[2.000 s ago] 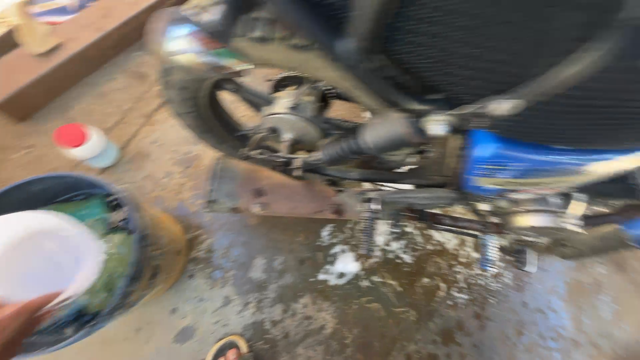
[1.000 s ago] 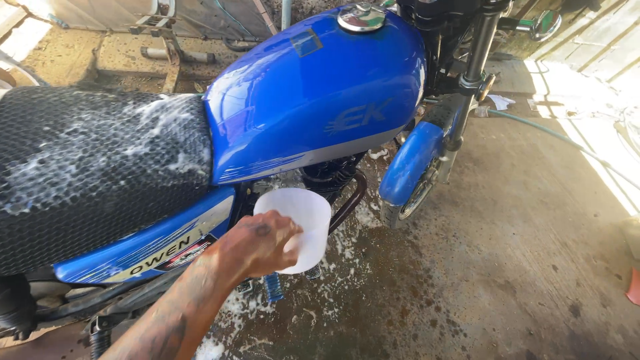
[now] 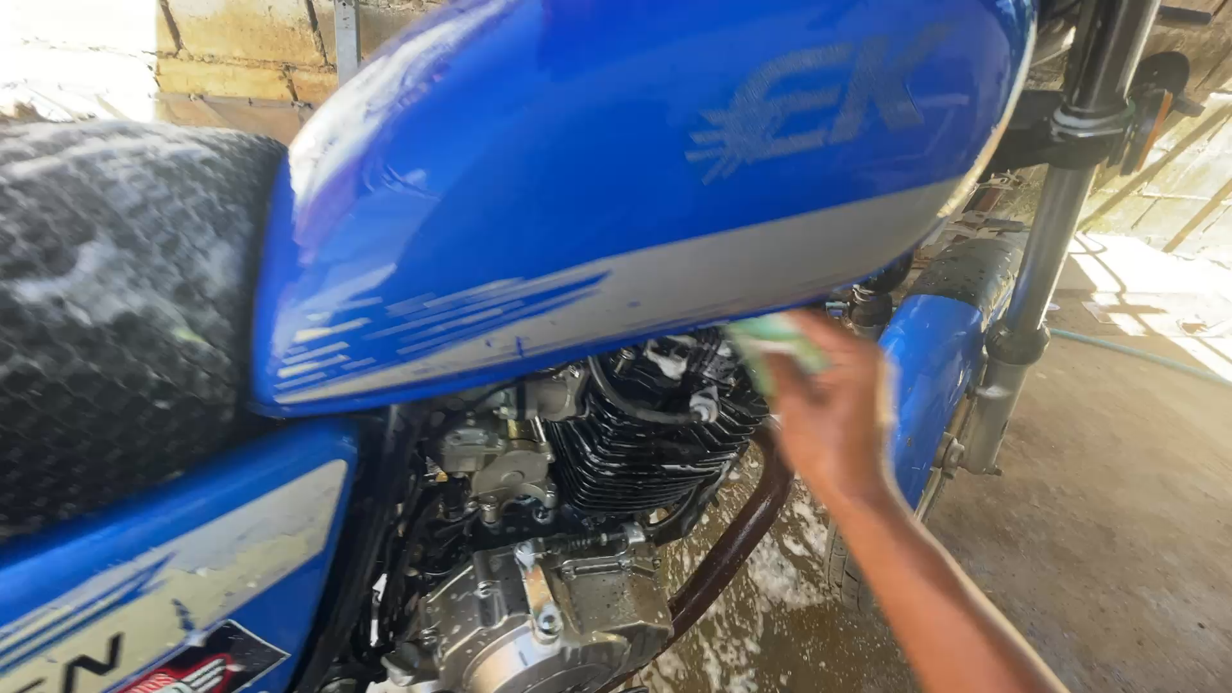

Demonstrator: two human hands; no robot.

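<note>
My right hand comes in from the lower right and is blurred. It holds a green and whitish sponge or cloth at the lower edge of the blue motorcycle fuel tank, beside the black finned engine cylinder. Which of the two the sponge touches, I cannot tell. White suds lie on the black seat at the left. Below the cylinder is the metal engine cover. My left hand is out of view.
The front fork and blue front fender stand to the right of my hand. A brown tube curves down past the engine. Wet, sudsy concrete floor lies below, a thin hose across it, and a block wall behind.
The view has moved much closer to the tank and engine. A hand held a white container in front of the engine one second ago; now my right hand holds a green sponge or cloth under the tank.
</note>
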